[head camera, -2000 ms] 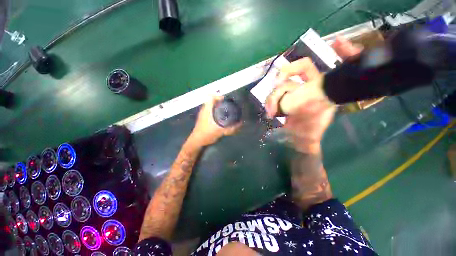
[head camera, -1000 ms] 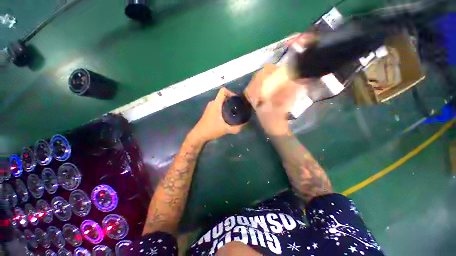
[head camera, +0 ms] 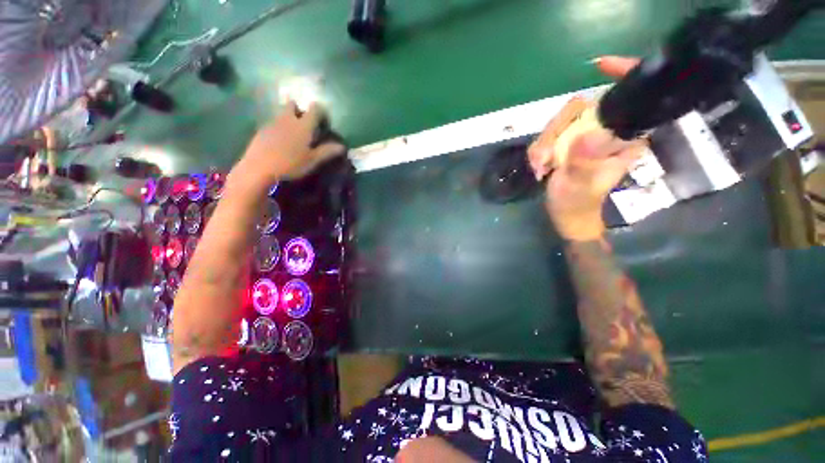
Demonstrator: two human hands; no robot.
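My left hand point(head camera: 294, 149) is stretched over the white rail's left end at the green belt. Its fingers and thumb are around a dark loose unit point(head camera: 321, 131), mostly hidden; whether they grip it I cannot tell. My right hand point(head camera: 588, 158) is closed around the black power driver point(head camera: 665, 86), which rises to the upper right, large and blurred. A dark round shape, seemingly a black cylindrical unit point(head camera: 508, 172), is on the dark green worktop just left of my right hand. The driver's tip is hidden.
Rows of round units, some glowing red, purple or blue point(head camera: 297, 297), lie under and beside my left forearm. A white and black box point(head camera: 710, 149) is right of my right hand, with a brown carton point(head camera: 796, 203) beyond. Loose black units point(head camera: 366, 25) are on the belt. A fan-like guard point(head camera: 68, 54) is upper left.
My left hand has left the black unit near the middle and moved left to the belt. My right hand with the driver has moved slightly right. The view has shifted left.
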